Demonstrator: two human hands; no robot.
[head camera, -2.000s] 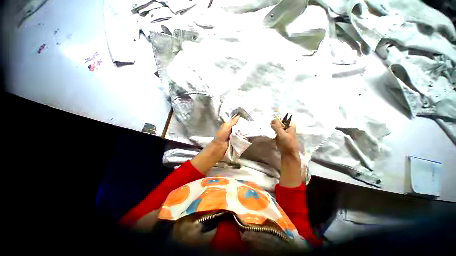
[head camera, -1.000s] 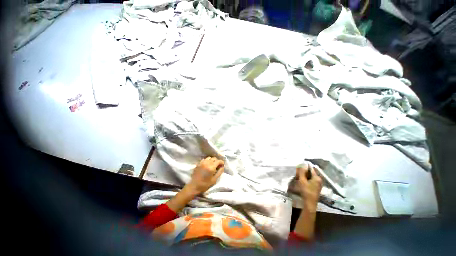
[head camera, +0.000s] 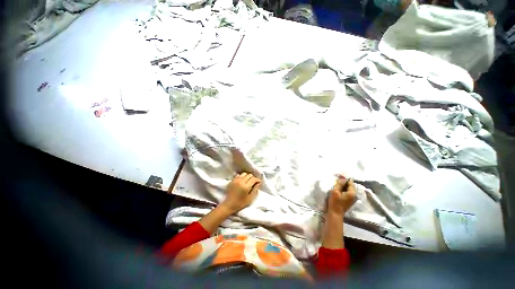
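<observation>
A pale off-white garment (head camera: 288, 147) lies spread on the table in front of me, its lower part hanging over the near edge. Its curved collar (head camera: 300, 73) shows at the far side. A sleeve end with small dark dots (head camera: 395, 233) lies at the right near edge. My left hand (head camera: 243, 193) rests on the cloth with fingers bent; whether it pinches the cloth is unclear. My right hand (head camera: 342, 196) is closed on a small dark tool (head camera: 346, 183), which looks like thread snips, over the garment's right part. Its tips are too small to make out.
A crumpled pale garment pile (head camera: 452, 121) lies at the right. At the far right a person's hand (head camera: 490, 20) holds up pale cloth (head camera: 446, 36). A pale notebook (head camera: 456, 228) lies at the right near edge. Flat cut pieces (head camera: 186, 48) lie at the far left.
Since two seconds ago my hands have moved apart and lie on the spread garment, and the view has tilted up. In the last second the pale cloth at far right has been raised and spread.
</observation>
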